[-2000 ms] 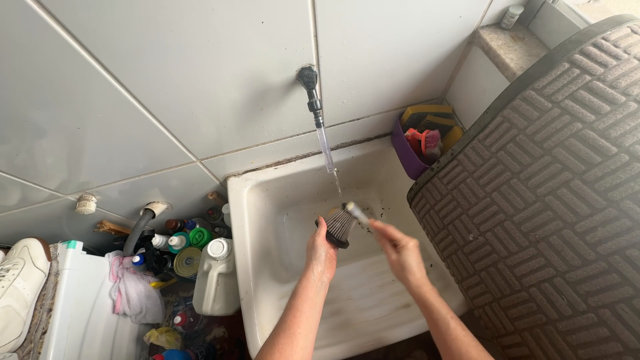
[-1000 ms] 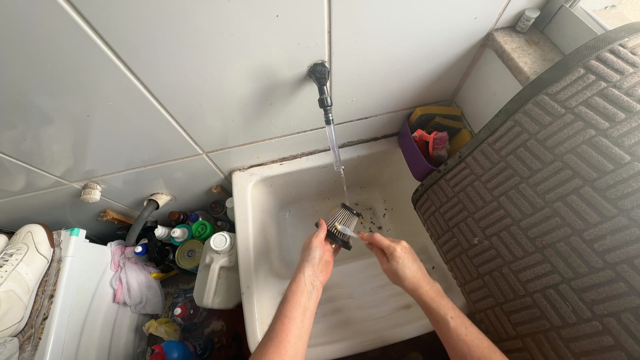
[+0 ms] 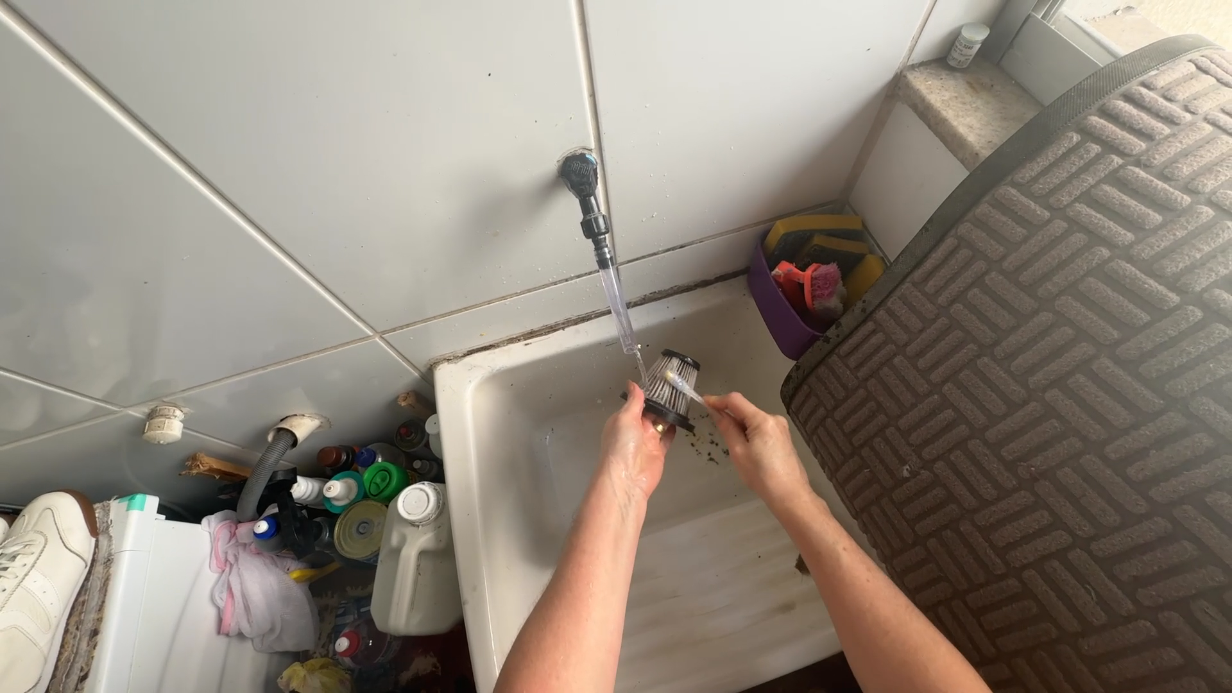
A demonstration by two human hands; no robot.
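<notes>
Over the white laundry sink (image 3: 520, 452), my left hand (image 3: 635, 443) grips a pleated cone-shaped filter (image 3: 671, 380) by its black-rimmed wider end. My right hand (image 3: 760, 445) pinches a slim pale brush (image 3: 685, 387), probably a toothbrush, whose head lies against the pleats. A thin stream of water runs from the clear hose (image 3: 619, 308) on the black wall tap (image 3: 580, 178) and falls beside the filter. Dark bits of debris (image 3: 710, 445) lie in the basin below. The fingers of my left hand behind the filter are partly hidden.
A purple tub (image 3: 784, 308) with sponges and a brush stands at the sink's back right corner. A large textured mat (image 3: 1039, 385) borders the right side. To the left are a white jug (image 3: 419, 568), several bottles, a pinkish cloth (image 3: 260, 587) and a pale shoe (image 3: 43, 577).
The filter has been tilted so its narrow end points up and right, and the brush has moved along its side. Both hands keep their hold.
</notes>
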